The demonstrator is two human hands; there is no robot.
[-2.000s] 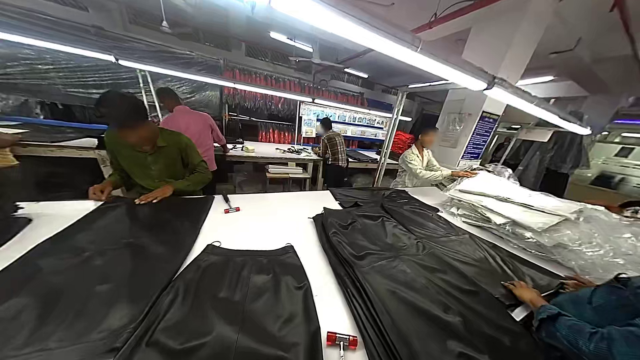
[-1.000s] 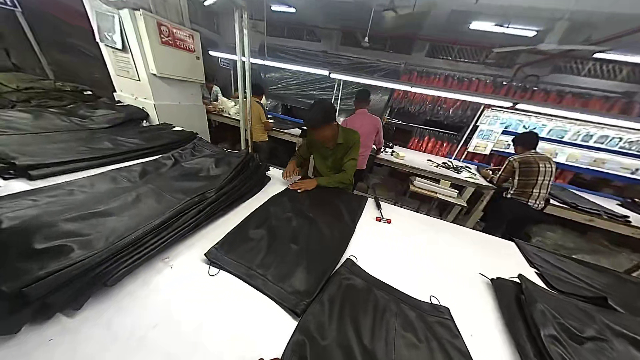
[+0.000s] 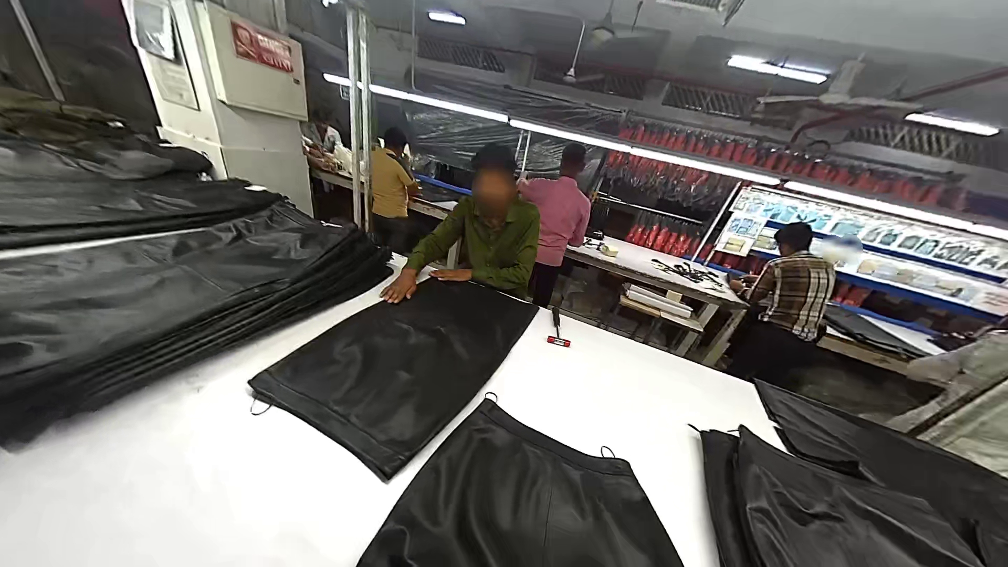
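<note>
Neither my left hand nor my right hand shows in the head view. Nearest to me, a black leather skirt lies on the white table, its waistband with two thin loops pointing away from me. Beyond it to the left, a second black skirt lies flat, its waistband toward me. A co-worker in a green shirt has both hands on the far end of that skirt. A hammer with a red head and black handle rests on the table to the right of it.
A thick stack of black leather garments lies at the left. More black garments lie at the right. Other people stand at benches behind, near a white side table with dark items. A metal post rises beyond the table.
The view has swung left since the oldest frame. The co-worker in green had both hands together at the skirt's far end one second ago; now they lie apart on it.
</note>
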